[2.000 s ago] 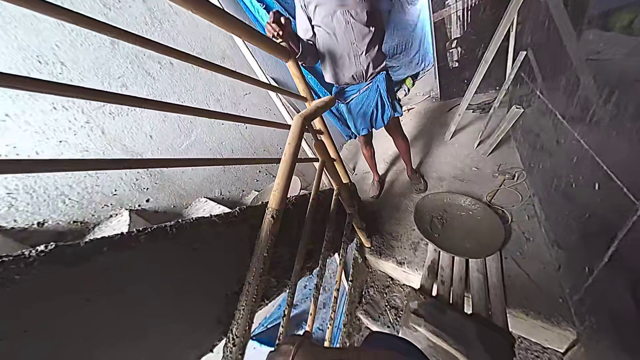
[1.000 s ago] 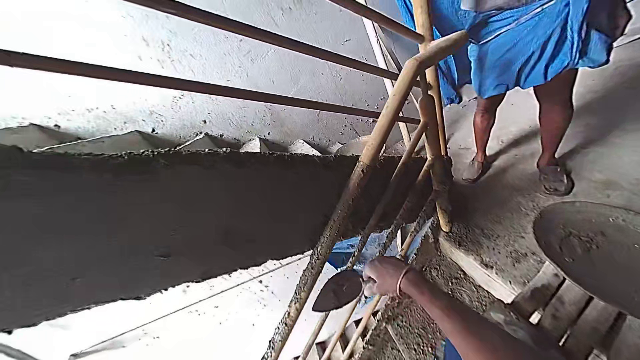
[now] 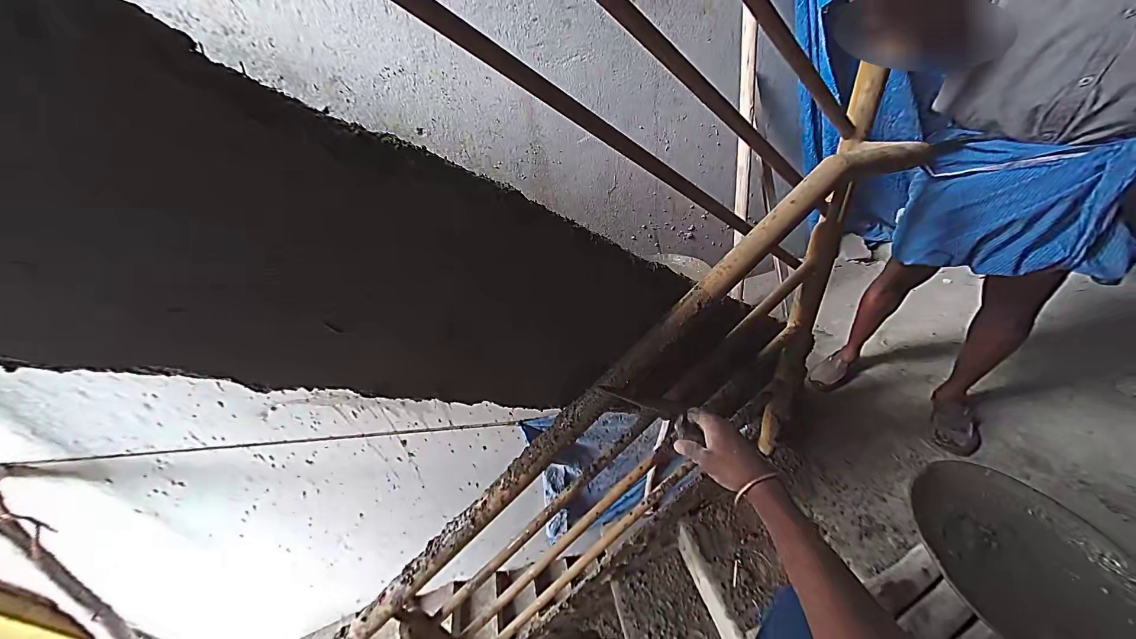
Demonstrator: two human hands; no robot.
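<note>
My right hand (image 3: 729,451), with a bangle at the wrist, grips the handle of a pointing trowel. The trowel's dark blade (image 3: 641,401) points left, at the rails of the metal stair railing (image 3: 568,430), which is crusted with mortar. Beyond the railing lies the dark, freshly plastered side of the stair flight (image 3: 311,257), with rough edges. A wide metal mortar pan (image 3: 1021,555) rests at the lower right on wooden slats (image 3: 927,603). My left hand is not in view.
A person in a blue wrap (image 3: 1003,213) stands just past the railing post (image 3: 821,275). A cord (image 3: 266,446) runs across the pale wall at lower left. Concrete steps (image 3: 524,586) and a blue sheet (image 3: 590,470) show below the railing. A wooden strip (image 3: 707,581) lies near my forearm.
The view has shifted and tilted. One second ago the trowel's blade showed its broad face beside the railing; now it appears nearly edge-on among the rails. Two seconds ago the trowel was not visible.
</note>
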